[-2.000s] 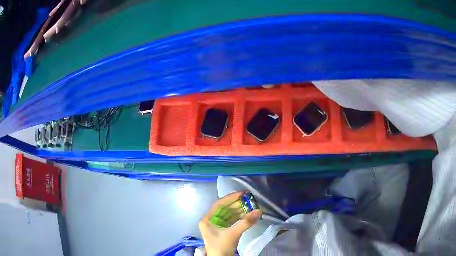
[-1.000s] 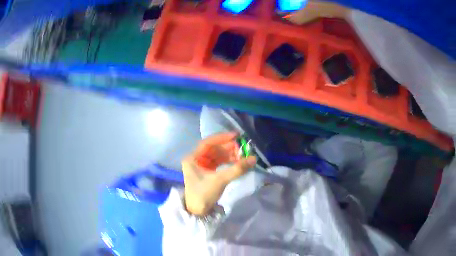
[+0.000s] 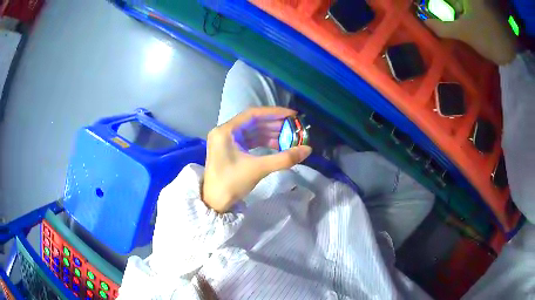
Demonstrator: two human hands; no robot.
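My left hand (image 3: 249, 155) is raised over my lap in the centre, gripping a strapless smartwatch (image 3: 291, 133) by its edges between thumb and fingers. Its screen glows pale blue-white and the case edge is metallic. My right hand (image 3: 478, 35) is at the upper right over the red-orange tray (image 3: 425, 32), with its fingers on a lit green-white smartwatch (image 3: 441, 9); they partly hide it. Several dark watches, one of them a black square (image 3: 450, 99), sit in the tray's pockets. Another green screen (image 3: 514, 24) glows beyond my right hand.
The blue rack edge (image 3: 352, 76) runs diagonally below the tray, with a green lower shelf (image 3: 281, 67) holding small dark items. A blue plastic stool (image 3: 108, 181) stands at the left. A lower-left red tray (image 3: 76, 261) holds small coloured lit screens. My pale coat covers my lap.
The view has turned, so the tray now slants down the right side and the stool shows fully. The left-hand watch's glow went from green to pale blue; the lit screens by my right hand went from blue to green.
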